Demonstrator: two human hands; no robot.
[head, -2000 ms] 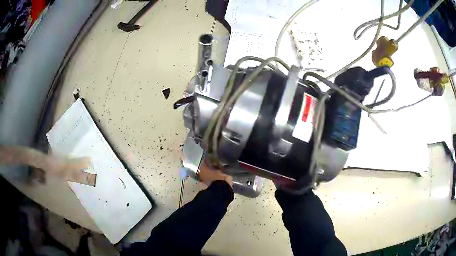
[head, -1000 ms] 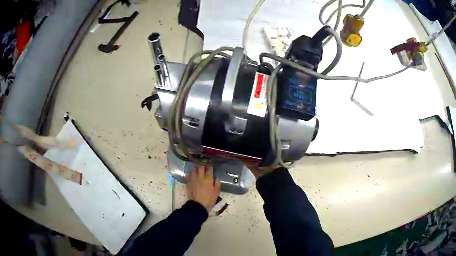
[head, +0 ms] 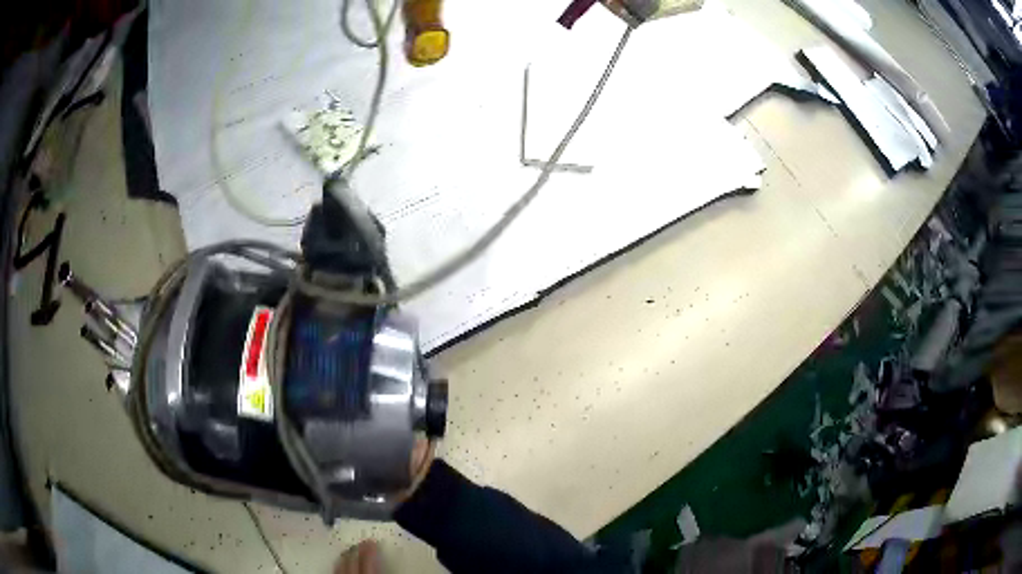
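Note:
The silver and black cutting machine (head: pixel 241 381), with its red and white label and looped cord, stands at the lower left beside the lay's edge. White marker paper (head: pixel 471 146) covers the lay, whose black edge shows. My right hand (head: pixel 420 462) is at the lower right end of the motor, on the machine, its fingers mostly hidden behind the motor. My left hand (head: pixel 361 558) shows only as blurred fingertips at the bottom edge, below the motor; the rest is cut off.
A yellow connector (head: pixel 426 34) and another with a dark red strip (head: pixel 633 9) hang over the paper. A speckled packet (head: pixel 331 135) lies on it. Cut pieces (head: pixel 885 118) lie at upper right, another (head: pixel 101 538) at lower left. Scraps (head: pixel 846 437) litter the floor.
The view has swung right, so machine and lay sit further left and tilted. My left hand has left the base plate and dropped to the bottom edge. My right hand stays at the machine.

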